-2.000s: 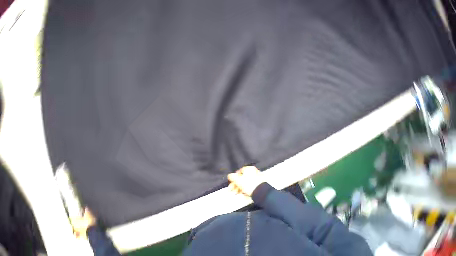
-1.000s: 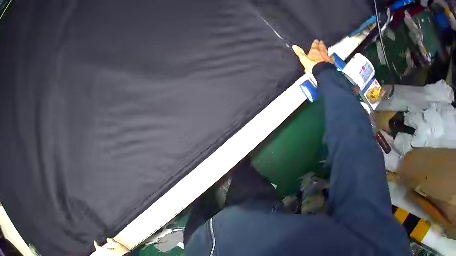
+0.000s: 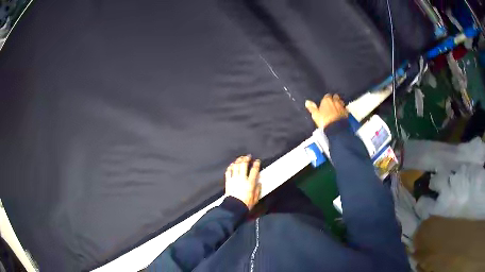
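The black fabric (image 3: pixel 159 106) covers most of the table, with soft ripples near the front edge. My left hand (image 3: pixel 243 179) lies on the fabric's front edge and the white table border, fingers pointing away from me. My right hand (image 3: pixel 327 110) rests on the fabric's edge further right, thumb apart from the fingers, above the blue pieces (image 3: pixel 315 154). The white machine with labels (image 3: pixel 375 134) stands at the table edge beside my right forearm. Thin white marks run over the cloth up from my right hand. Whether the fingers grip the cloth cannot be told.
The white table edge (image 3: pixel 159 243) runs diagonally from bottom left to upper right. A thin cord (image 3: pixel 393 58) hangs at the right. Blue-wrapped bar (image 3: pixel 446 48) lies at the upper right. The green floor, white scraps and a brown bundle (image 3: pixel 452 241) are at the right.
My left hand has moved right along the table edge from the bottom left corner. My right hand stays near the machine. The view has shifted, and the machine appears lower.
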